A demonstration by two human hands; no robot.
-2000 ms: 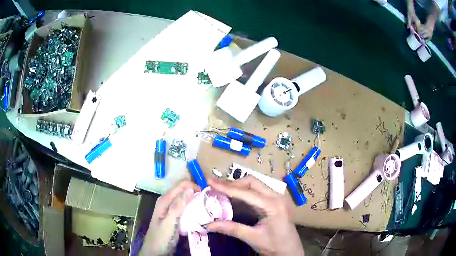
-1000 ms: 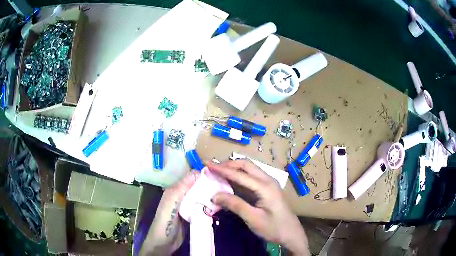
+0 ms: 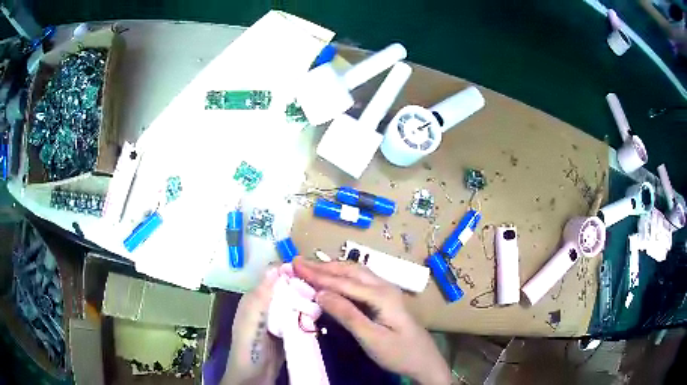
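A pink fan body [image 3: 305, 353] is held near the bench's front edge, its round head between my hands and its handle pointing down toward me. My left hand [image 3: 254, 327] is closed round the left side of the head. My right hand [image 3: 369, 316] lies over the top and right side of the head, thumb and fingers on it. A thin red wire shows where head meets handle. A blue cell [image 3: 286, 249] lies just beyond my fingertips. The inside of the head is mostly hidden by my fingers.
White fan bodies [image 3: 411, 136] lie at the back centre. Blue cells [image 3: 354, 213] with boards lie mid-bench. A white handle cover [image 3: 388, 267], a pink cover [image 3: 507, 265] and a pink fan [image 3: 554, 274] are at the right. A carton of boards [image 3: 110, 113] stands left; an open carton [image 3: 154, 299] sits below the edge.
My right hand has shifted over the head, its fingers closer together. The pink fan has turned slightly, its handle now slanting down to the right.
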